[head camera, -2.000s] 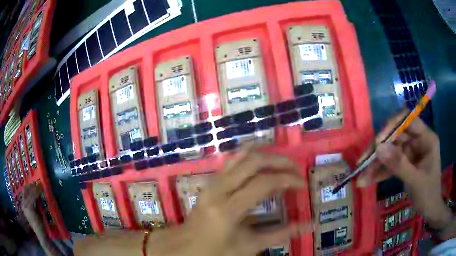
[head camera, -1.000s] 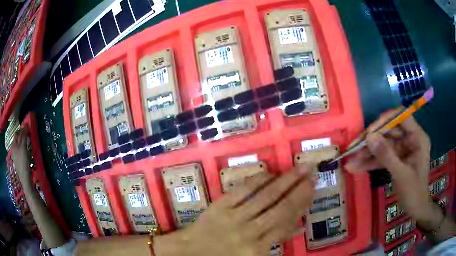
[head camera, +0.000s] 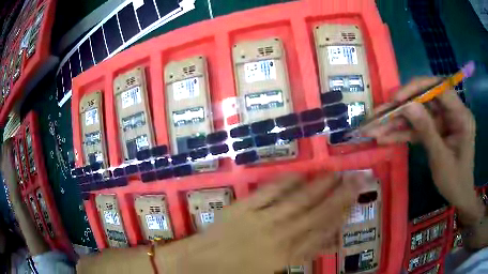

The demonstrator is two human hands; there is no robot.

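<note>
A red-orange foam tray (head camera: 214,179) holds two rows of gold-tan phone units. A clear carrier film with small rounded black pads (head camera: 267,126) lies across the tray. My right hand (head camera: 428,115) holds the orange pick tool (head camera: 436,90) like a pen. Its dark tip is at the film's right end, by a pad. My left hand (head camera: 283,217), blurred, spreads over the front row, fingertips at the top of the right-most phone (head camera: 359,227). A small black pad (head camera: 367,197) sits near that phone's top. Whether my left fingers hold anything is unclear.
A large black sticker sheet (head camera: 109,40) lies beyond the tray. Another dark strip (head camera: 431,40) lies at the far right. More trays stand at left and lower right (head camera: 428,238). Another person's arm (head camera: 18,203) is at the left edge. Tiny pale pieces are scattered on the green bench.
The pick tool has moved from the right-most front phone up to the film's right end. A black pad now stays on that phone. The tray and film appear shifted slightly right in view.
</note>
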